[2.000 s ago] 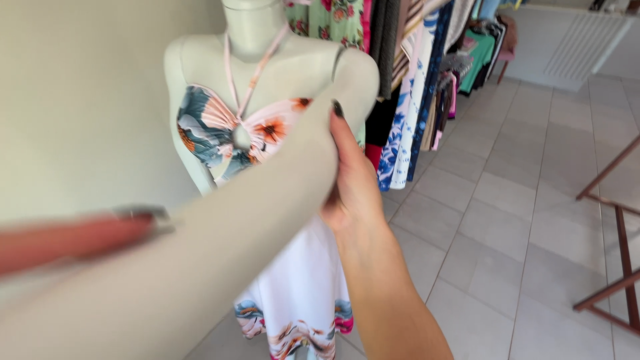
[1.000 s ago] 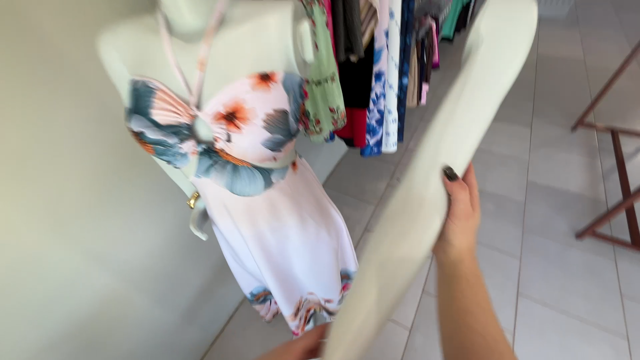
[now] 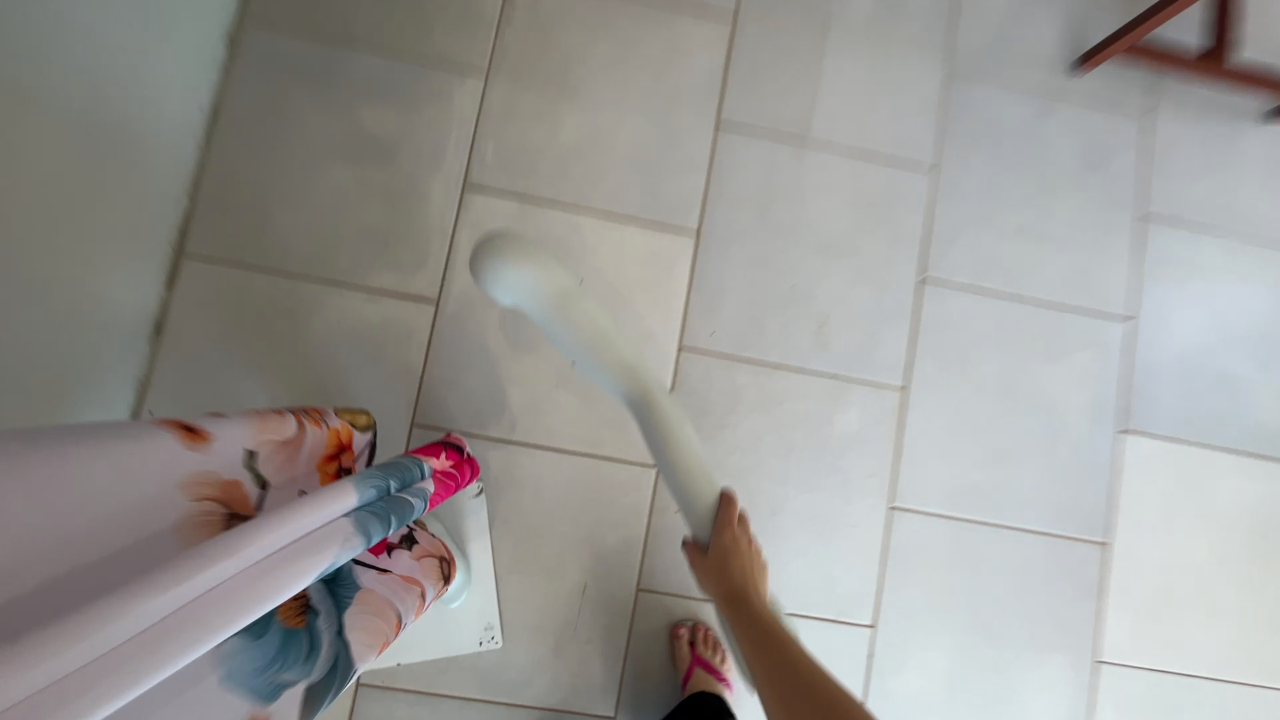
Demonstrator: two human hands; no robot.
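A pale mannequin arm (image 3: 650,405) slants across the middle of the view, slightly blurred, its rounded end at the upper left. Closed around its lower part is my right hand (image 3: 728,560), above a foot in a pink flip-flop (image 3: 703,660). My left hand is out of view. At the lower left hangs the skirt of a white dress (image 3: 130,570) with a floral hem in orange, blue-grey and pink, apart from the held arm. Below the hem shows the white base plate (image 3: 470,590) of the mannequin; the rest of the mannequin is hidden or out of view.
Light tiles (image 3: 810,250) cover the floor. A pale wall (image 3: 90,200) runs along the left side. At the upper right corner stand the legs of a reddish-brown frame (image 3: 1170,45), only partly seen.
The view has swung steeply down to the floor. My left hand, partly seen earlier, has left the view. The mannequin arm, still in my right hand, now has its rounded end toward the upper left.
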